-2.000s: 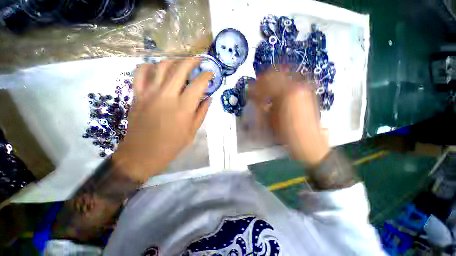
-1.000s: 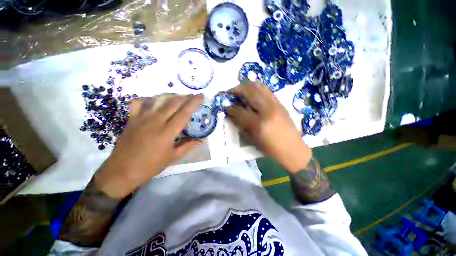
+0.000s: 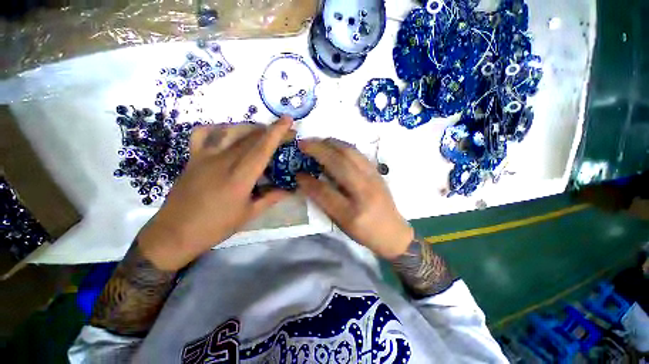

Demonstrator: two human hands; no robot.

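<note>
My left hand (image 3: 220, 181) and my right hand (image 3: 356, 195) meet around a blue circuit board (image 3: 287, 167) low in the middle of the white mat. The board covers the round housing that my left hand holds; the housing itself is mostly hidden by board and fingers. My right fingertips press on the board's right side. A clear-rimmed housing (image 3: 287, 85) lies just above my left fingertips. Two dark-rimmed housings (image 3: 352, 25) overlap at the top. Dark shiny button caps (image 3: 146, 153) lie loose left of my left hand.
Blue circuit boards (image 3: 455, 57) with white wires are piled at the right. A carton (image 3: 53, 167) of dark bits stands at far left. A clear plastic bag (image 3: 142, 35) lies at the upper left. The mat's right edge (image 3: 585, 92) borders a green surface. A small dark part lies right of my right hand.
The blue board my right hand carried beside the held housing is now over it. The view has shifted, so the loose parts appear displaced. Two seconds ago my left hand was near the upper housings.
</note>
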